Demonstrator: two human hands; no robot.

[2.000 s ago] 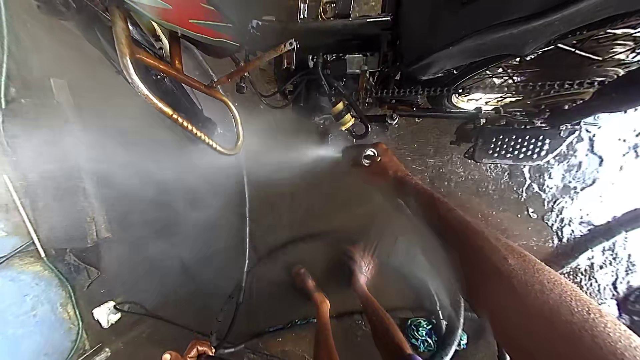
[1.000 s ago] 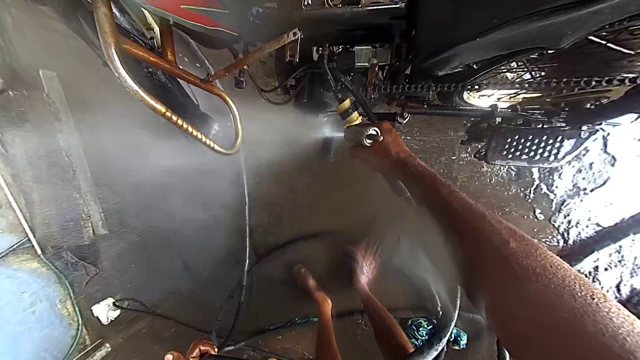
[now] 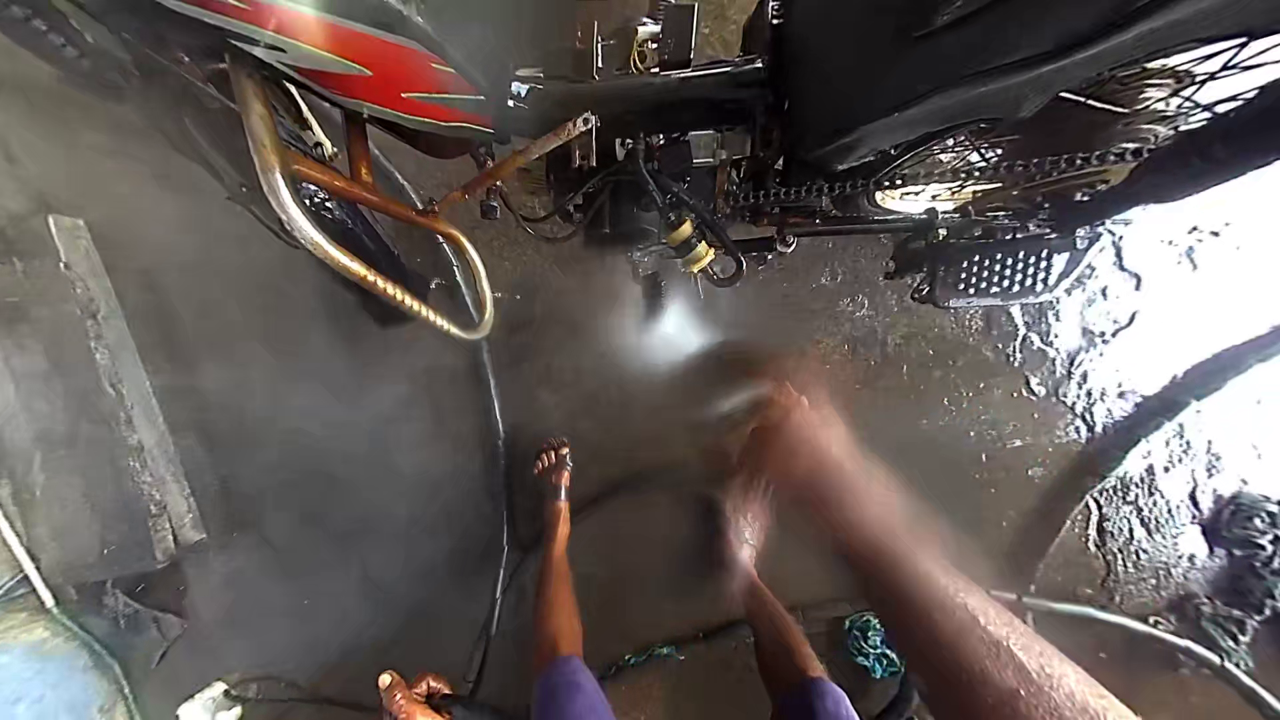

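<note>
My right hand (image 3: pixel 790 420), blurred by motion, is closed around a spray nozzle (image 3: pixel 735 400) below the motorcycle. White water spray (image 3: pixel 680 330) leaves the nozzle near a yellow-banded part (image 3: pixel 692 247) that hangs with dark cables under the frame. My left hand (image 3: pixel 412 694) is at the bottom edge, closed on a black hose (image 3: pixel 470 708). Above, the motorcycle shows a red and black panel (image 3: pixel 350 50), a rusty crash bar (image 3: pixel 370 275), a drive chain (image 3: pixel 800 190) and a perforated metal plate (image 3: pixel 1010 275).
My bare feet (image 3: pixel 748 520) stand on the wet floor. A thin hose (image 3: pixel 498 440) runs down the middle. A wooden plank (image 3: pixel 125 390) lies at left, a blue-green cord bundle (image 3: pixel 872 645) near my right leg, and a pale blue surface (image 3: pixel 50 665) at bottom left.
My right hand has moved down, away from the yellow-banded part, and the spray now lies below that part. My left foot has shifted left, apart from the other.
</note>
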